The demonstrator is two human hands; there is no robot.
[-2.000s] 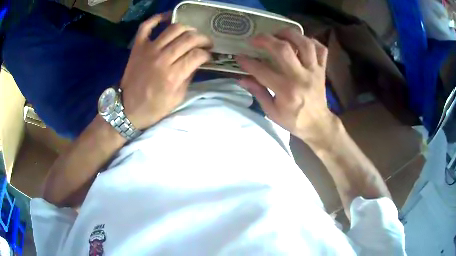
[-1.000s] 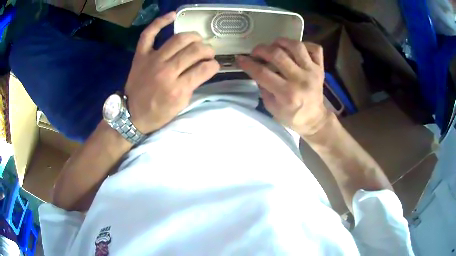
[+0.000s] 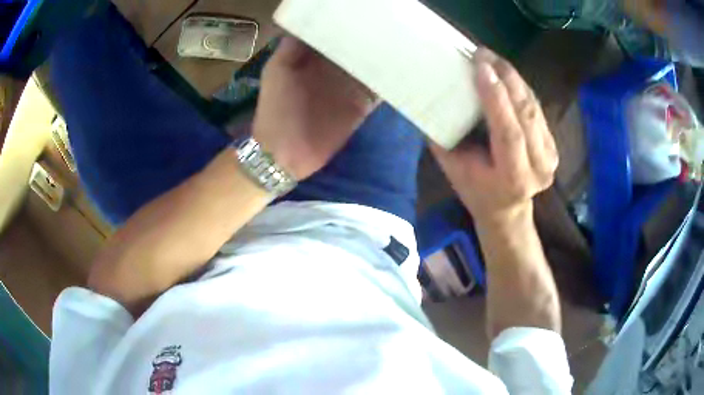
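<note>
A cream-white plastic housing shell [image 3: 394, 58] is held up tilted over my lap, with a plain closed face towards the camera; its open side and grille do not show. My right hand [image 3: 506, 143] grips its right end, fingers over the end and thumb side underneath. My left hand [image 3: 313, 108] is under and behind its left part, partly hidden and blurred; whether its fingers hold the shell is not clear.
Another shell with an oval grille [image 3: 218, 38] lies on a brown carton flap at the upper left. An open carton [image 3: 66, 239] stands at the left with pale shells inside. A blue stool [image 3: 610, 177] is at the right, and a blue-edged object [image 3: 455, 262] lies beside my lap.
The shell has been lifted and turned, so its plain face shows instead of its grille side. My right hand has moved to its end, and my left hand has shifted right, beneath it.
</note>
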